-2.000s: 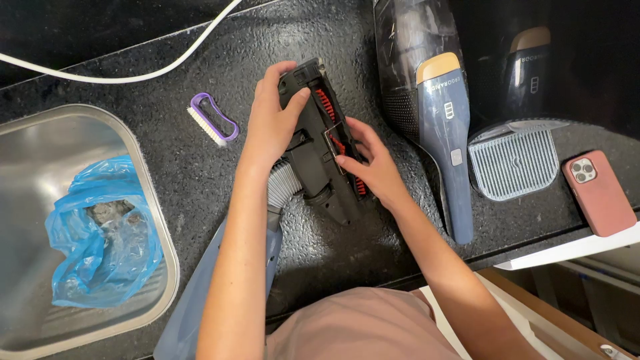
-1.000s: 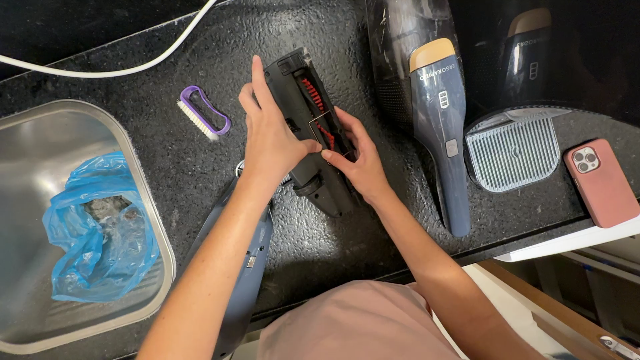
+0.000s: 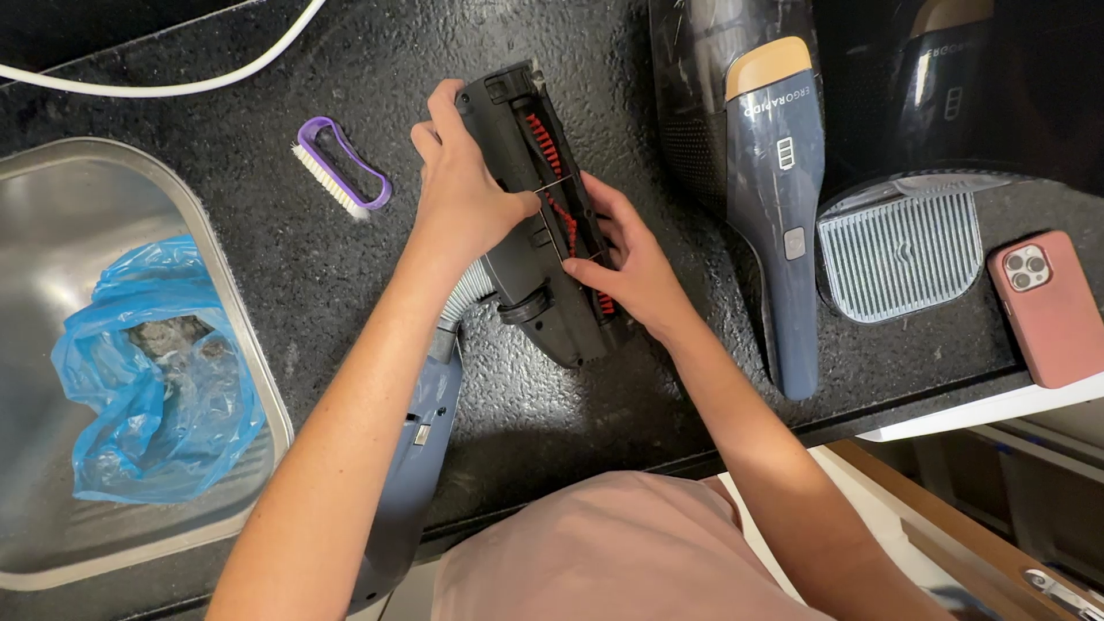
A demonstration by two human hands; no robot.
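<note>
A black vacuum floor nozzle (image 3: 526,241) lies tilted on the counter, its underside up, with a red-bristled brush roll (image 3: 552,172) showing in its slot. My left hand (image 3: 463,185) grips its left side, thumb by a thin wire guard (image 3: 549,231) that crosses the slot. My right hand (image 3: 623,259) holds the right edge, thumb at the lower end of that guard. A ribbed grey hose (image 3: 467,297) joins the nozzle to a blue vacuum body (image 3: 405,466), partly hidden under my left forearm.
A purple-handled scrubbing brush (image 3: 343,168) lies left of the nozzle. A steel sink (image 3: 207,233) holds a blue plastic bag (image 3: 185,388) with grey dust. To the right are a handheld vacuum (image 3: 780,190), a ribbed drip tray (image 3: 901,254) and a pink-cased phone (image 3: 1048,306) near the counter's edge.
My left hand's fingers, spread upward one second ago, now curl over the nozzle's upper left edge. Both hands have stayed on the nozzle.
</note>
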